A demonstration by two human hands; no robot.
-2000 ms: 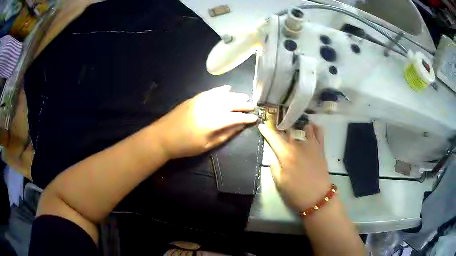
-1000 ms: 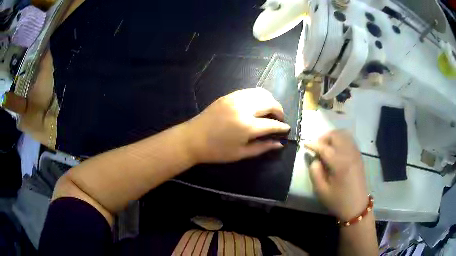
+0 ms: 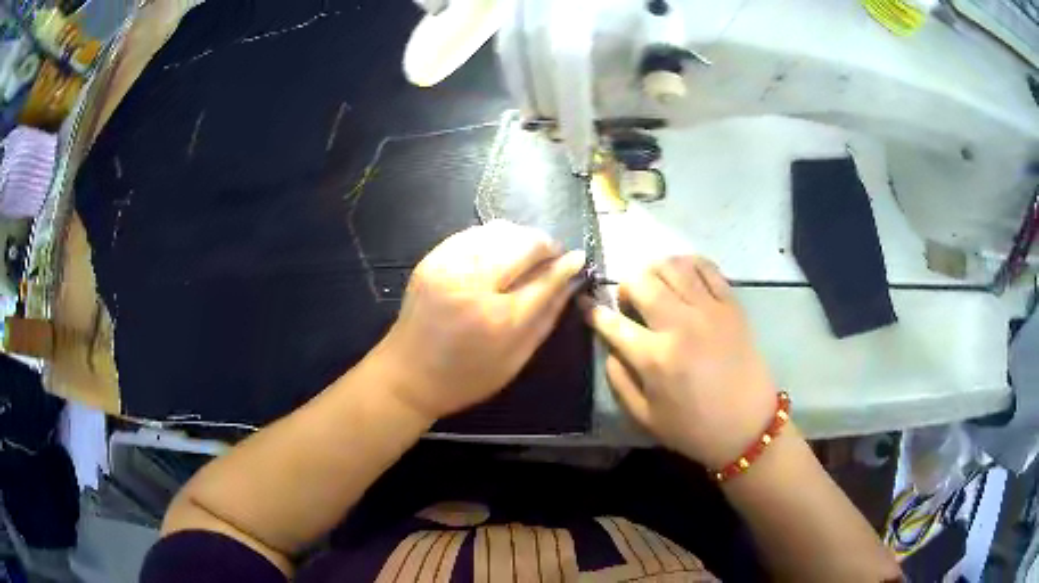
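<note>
A large dark garment panel (image 3: 251,251) lies flat at the left and under the machine head, with pale stitched or chalked pocket outlines. My left hand (image 3: 479,319) presses on the panel with its fingertips at the right edge. My right hand (image 3: 684,347) pinches the same edge just opposite, its fingertips touching the cloth below the presser foot area. The white sewing machine (image 3: 775,68) stands above, its needle area beside the panel edge. The fingertips partly hide the edge they hold.
A small dark pointed piece (image 3: 841,245) lies flat on the white machine bed at the right. Brown wooden extension (image 3: 100,364) borders the panel at the left. A yellow-labelled thread cone (image 3: 894,14) is at the top. Striped cloth (image 3: 29,171) lies at far left.
The machine head was over both hands two seconds ago; now the hands are below it. Since one second ago, both hands have come together at the panel edge, and the view has shifted.
</note>
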